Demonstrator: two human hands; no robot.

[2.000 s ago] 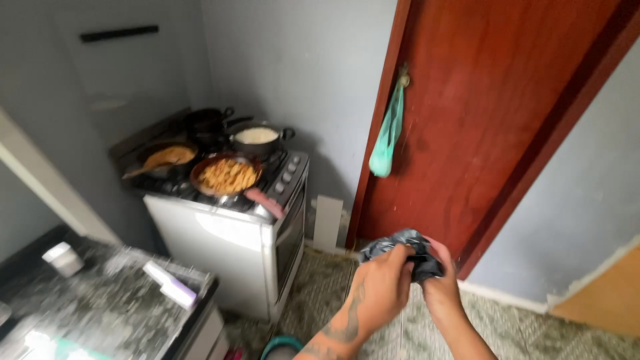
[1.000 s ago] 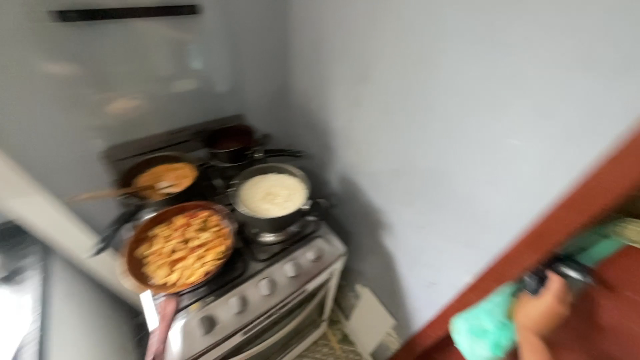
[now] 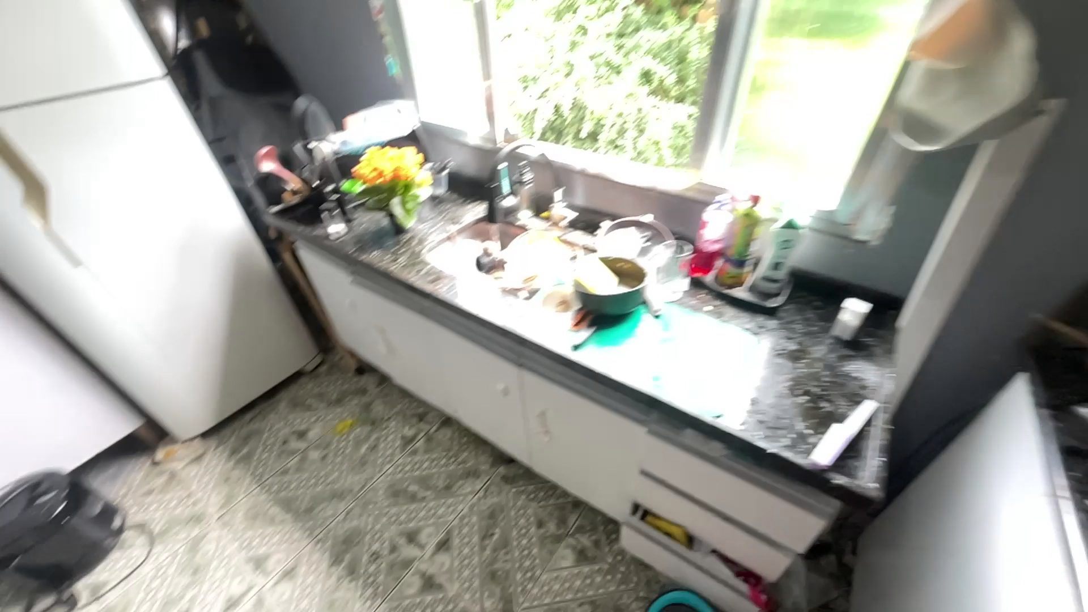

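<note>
Neither my left hand nor my right hand shows in the head view. A granite counter (image 3: 799, 382) runs below the window. On it a green pot (image 3: 614, 289) stands beside the sink (image 3: 476, 242), among dishes blurred by glare. Several bottles of cleaning liquid (image 3: 775, 255) stand in a holder near the wall. A small white container (image 3: 851, 318) and a white and purple box-like item (image 3: 843, 435) lie towards the counter's right end. Orange flowers (image 3: 391, 166) stand left of the black faucet (image 3: 493, 183).
A white refrigerator (image 3: 170, 246) stands at the left. A black appliance (image 3: 55, 527) with a cord is on the tiled floor (image 3: 374, 518). One lower drawer (image 3: 680, 552) is partly pulled out. A teal-rimmed round container (image 3: 680, 602) and the white stove side (image 3: 960, 510) are near the right.
The view has swung far from the stove and red door to the sink counter. The hands, earlier holding a dark plastic bag and then near the green hanging bag, have left the view.
</note>
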